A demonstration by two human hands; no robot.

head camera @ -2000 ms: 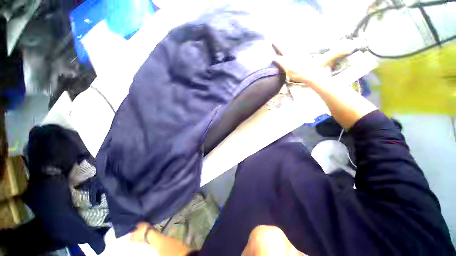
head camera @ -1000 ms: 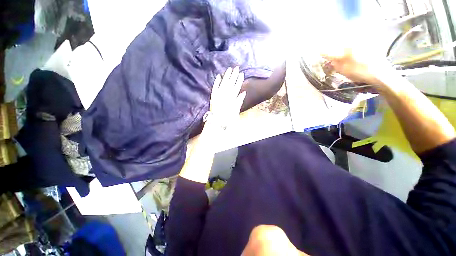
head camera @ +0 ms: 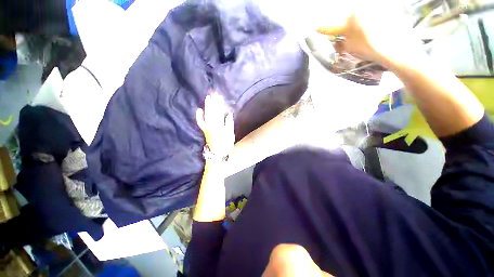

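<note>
A wrinkled navy garment [head camera: 157,113] lies over a dark padded buck [head camera: 271,108], which shows through a curved opening at the garment's right side. My left hand [head camera: 218,127] lies on the garment's lower right edge, fingers spread and pointing away from me. My right hand [head camera: 352,40] is at the upper right, closed around the handle of what looks like a steam iron [head camera: 331,57]. Glare washes out much of the iron. Its tip is close to the garment's right end; whether it touches cannot be told.
A navy and checked heap [head camera: 49,167] hangs left of the board. The white-covered table [head camera: 119,46] lies behind the garment. Cords and yellow material [head camera: 471,103] are at the right. Brown bundles [head camera: 8,189] stand at the far left. A white sheet [head camera: 127,241] is at the lower left.
My left hand came from the garment's lower end onto its right edge, then slid slightly towards me. My right hand left the garment, took the iron and brought it left towards the garment.
</note>
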